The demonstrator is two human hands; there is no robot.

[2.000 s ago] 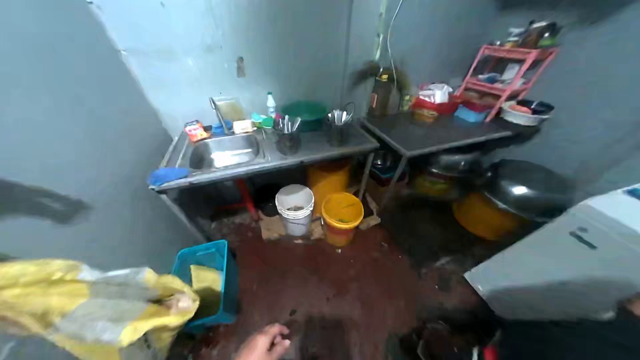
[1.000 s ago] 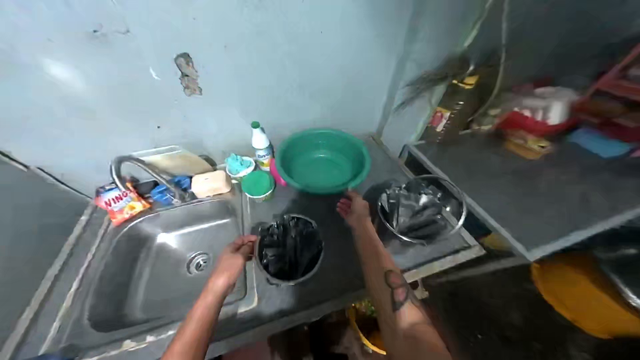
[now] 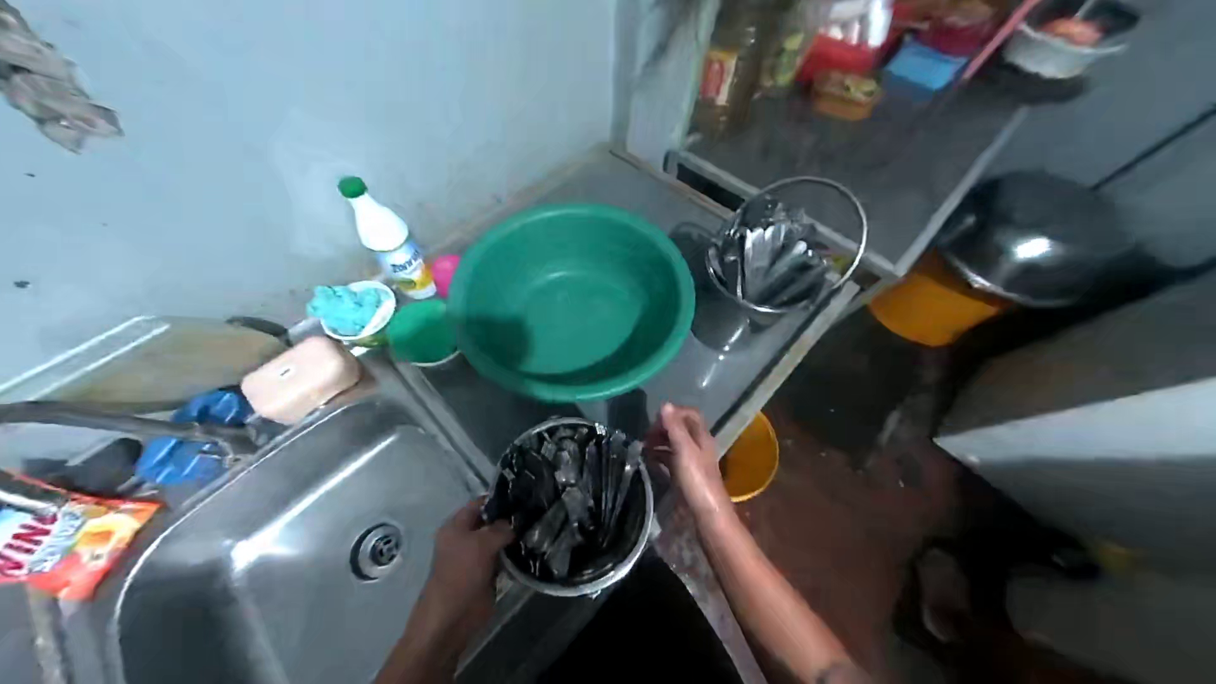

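A round metal container (image 3: 568, 508), full of dark and metallic cutlery, is at the counter's front edge beside the sink. My left hand (image 3: 470, 556) grips its left rim, with the fingers at the rim and partly hidden. At the container's right rim is my right hand (image 3: 686, 454), fingers bent; whether it touches the rim cannot be told. Behind them a green plastic basin (image 3: 570, 313) sits on the counter. A second metal container with a raised hoop handle (image 3: 774, 256) stands right of the basin, holding upright cutlery.
The stainless steel sink (image 3: 294, 560) lies to the left. Along the wall are a white bottle with a green cap (image 3: 385, 233), a tub with a turquoise cloth (image 3: 351, 312) and a pink soap-like block (image 3: 302, 380). A yellow bucket (image 3: 750, 461) stands on the floor.
The view has come from across the room to the counter. The cutlery container, between my hands one second ago, is now gripped by my left hand at the counter's front edge.
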